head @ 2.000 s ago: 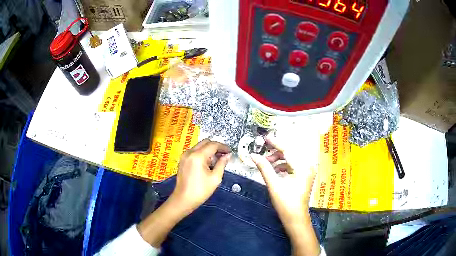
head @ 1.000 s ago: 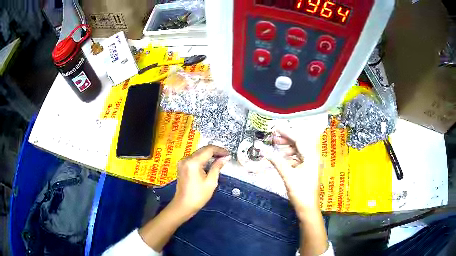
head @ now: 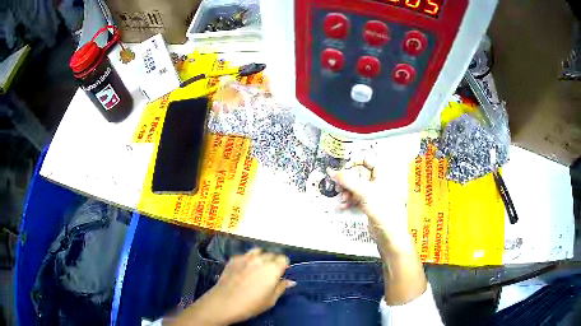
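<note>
Dark blue jeans (head: 337,272) lie across the lap below the table's front edge, with a pale-stitched waistband on top. My left hand (head: 250,286) is over the denim, fingers curled and blurred; whether it grips the cloth cannot be told. My right hand (head: 366,194) is at the small round lower die (head: 328,186), its fingertips beside it; any small part between them cannot be made out. The upper die (head: 333,148), with a yellowish label, is just above, under the white machine head with its red panel (head: 376,70). A heap of silver parts (head: 277,143) lies left of the die.
A phone (head: 181,146), yellow-black snips (head: 223,74), a paper card (head: 151,69) and a red-capped bottle (head: 105,89) are at left. A bag of silver parts (head: 470,148) and a pen (head: 504,197) are at right. A parts tray (head: 226,35) stands behind; a blue crate (head: 35,210) is lower left.
My left hand has moved down from the table edge to the lap. The jeans have slid down off the edge, and their silver button no longer shows. The counter's last digit went from 4 to 5.
</note>
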